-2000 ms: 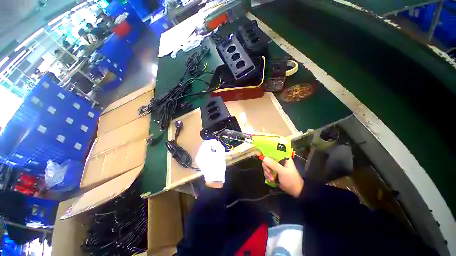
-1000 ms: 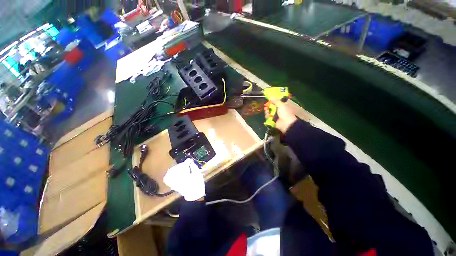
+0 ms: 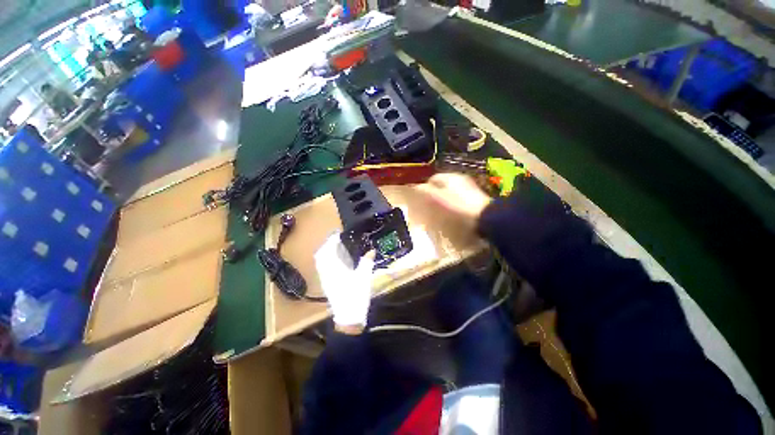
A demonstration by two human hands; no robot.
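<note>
The black power strip (image 3: 361,200) lies on the tan cardboard pad (image 3: 319,234), its open end toward me. A small green circuit board (image 3: 388,244) shows in that end. My gloved left hand (image 3: 347,285) is at the open end's left corner, fingers on the housing or its wires. My bare right hand (image 3: 459,200) is blurred, above the pad's right side, and seems empty; its fingers are not clear. The yellow-green soldering gun (image 3: 506,176) lies beyond it near the conveyor, its nose pointing left. A black power cord (image 3: 283,273) lies bundled left of the strip.
A red box (image 3: 395,175) stands behind the pad with another strip (image 3: 393,119) on top. Black cords (image 3: 272,183) lie at the left back. An open carton (image 3: 157,289) is at left. The green conveyor (image 3: 595,161) runs along the right.
My right hand has let go of the soldering gun, which now lies by the conveyor, and has moved back toward the strip. My left hand stays at the open end. The view has shifted.
</note>
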